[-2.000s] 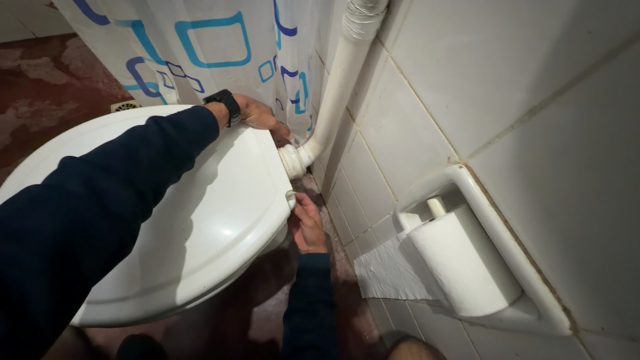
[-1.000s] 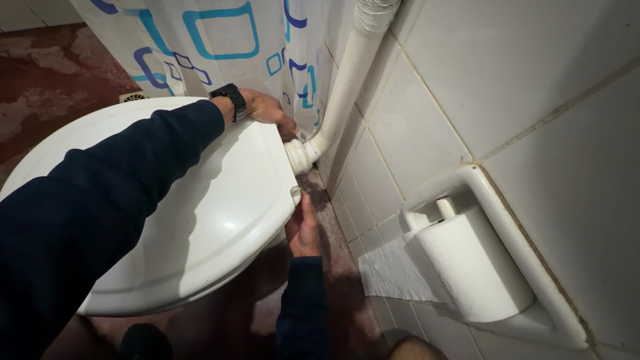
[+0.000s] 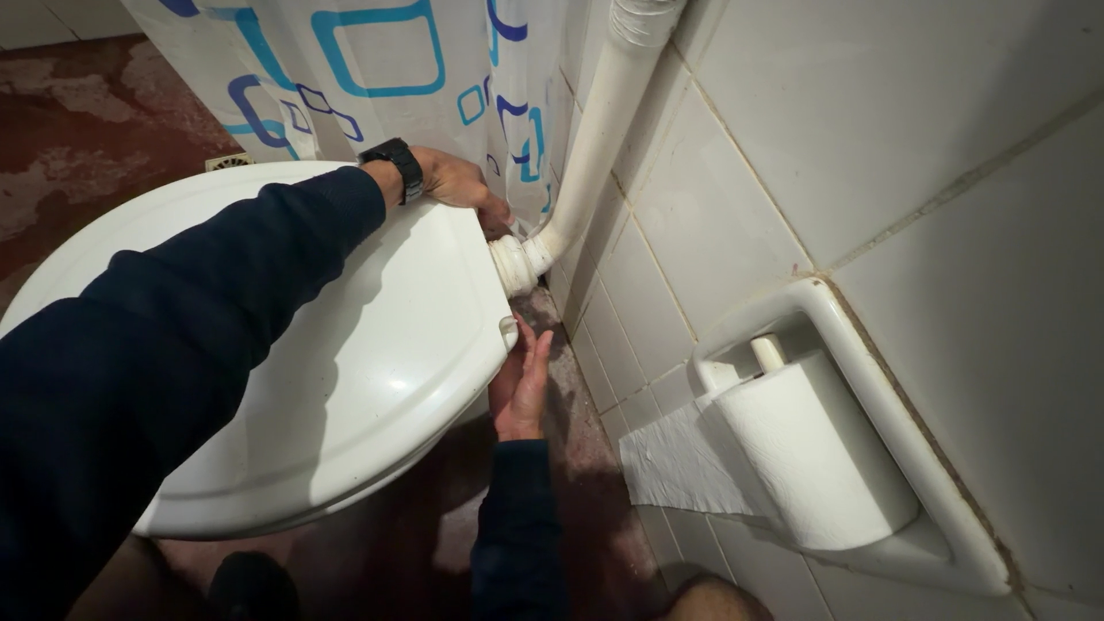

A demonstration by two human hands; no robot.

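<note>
A white toilet lid (image 3: pixel 397 345), closed over the bowl, fills the left half of the view. My left hand (image 3: pixel 461 185), with a black watch on the wrist, reaches across it to the far rear corner; its fingertips are hidden behind the edge. At the near rear corner, my right hand (image 3: pixel 523 379) is raised beside and below the white seat hinge (image 3: pixel 509 329), thumb apart, some fingers hidden under the rim. Whether it grips anything there does not show. Between the hands, a white flush pipe (image 3: pixel 595 147) meets the toilet at a pipe joint (image 3: pixel 517 263).
A tiled wall (image 3: pixel 940 103) with a recessed ceramic holder (image 3: pixel 940 483) and a toilet paper roll (image 3: pixel 819 457) is close on the right. A patterned shower curtain (image 3: pixel 379 52) hangs behind the toilet. On the red floor is a drain (image 3: pixel 228 162); a dark shoe (image 3: pixel 252 586) shows below.
My right thumb has come away from the near hinge and now points up beside it. My left hand stays at the far rear corner.
</note>
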